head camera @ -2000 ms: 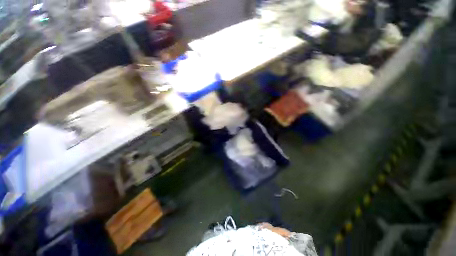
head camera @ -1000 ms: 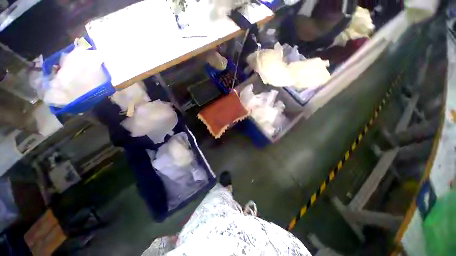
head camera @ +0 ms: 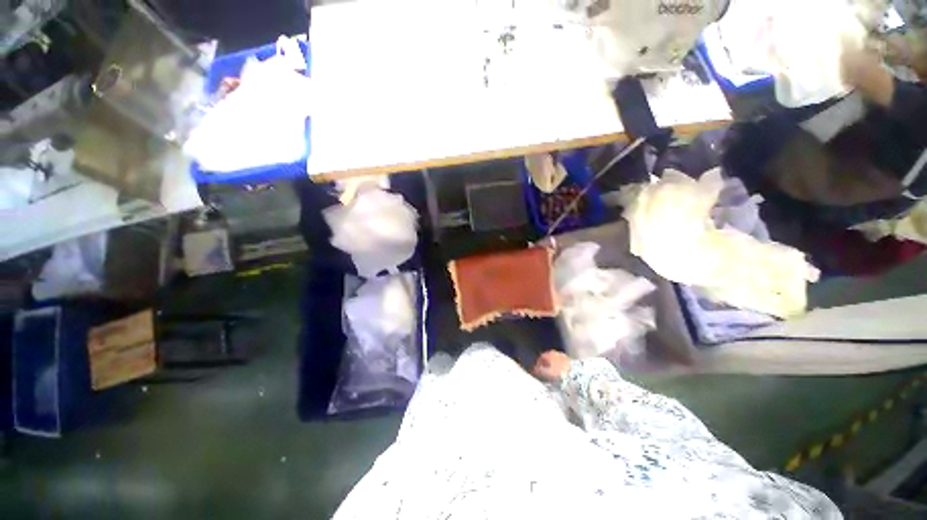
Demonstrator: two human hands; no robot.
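A seat with an orange-red fringed cover (head camera: 505, 285) stands in front of me. A white sewing table (head camera: 447, 96) with a wooden front edge lies beyond it. A white sewing machine (head camera: 661, 30) with "brother" lettering stands on its right part, and a dark flat slab (head camera: 636, 107) lies near the front edge. My right hand (head camera: 552, 366) is small and low beside my white patterned clothing, just below the seat; whether it holds anything cannot be told. My left hand is not in view.
A blue tray (head camera: 254, 173) of white pieces sits left of the table. A dark blue crate (head camera: 323, 345) with bagged cloth is on the floor left of the seat. Pale cloth (head camera: 701, 239) fills bins at right. Another person's hand (head camera: 869, 76) is at far right. Yellow-black tape (head camera: 854, 432) marks the floor.
The view has turned and moved closer to the table; the orange-red seat is now straight ahead. The sewing machine's lettering and my right hand have come into clear view.
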